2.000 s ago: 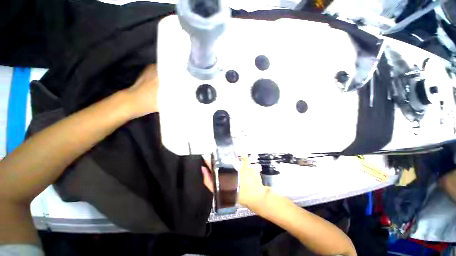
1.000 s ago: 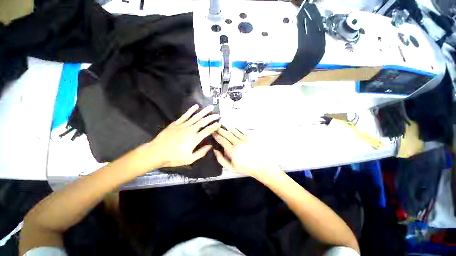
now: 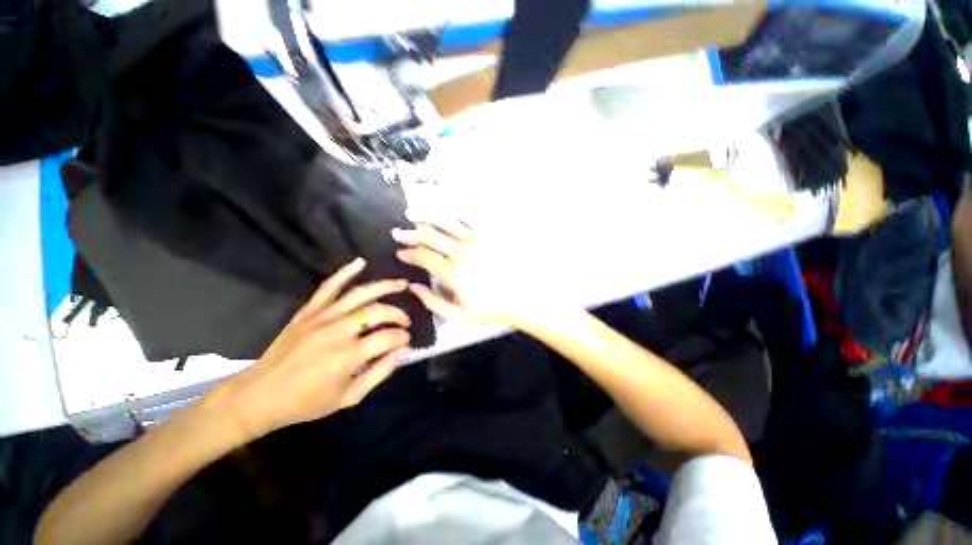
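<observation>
The black garment piece (image 3: pixel 256 181) lies on the white machine table, left of and under the needle area, with a smoother grey-brown panel (image 3: pixel 176 282) at its left. My left hand (image 3: pixel 341 341) lies on the cloth near the front edge, fingers spread. My right hand (image 3: pixel 458 271) rests at the cloth's right edge, fingertips on it, just in front of the presser foot (image 3: pixel 400 149). Neither hand visibly pinches the cloth. The needle is too blurred to make out.
The sewing machine head (image 3: pixel 640 16) spans the top, with a black strip (image 3: pixel 538 48) draped over it. Blue tape (image 3: pixel 55 234) is on the table left. A brush-like dark bundle (image 3: pixel 812 149) is at the table's right end. Blue and red items lie at the lower right.
The view has tilted down from the machine's top to the table. Since a second ago, my left hand has moved back from the needle towards the front edge. My right hand remains by the cloth's edge.
</observation>
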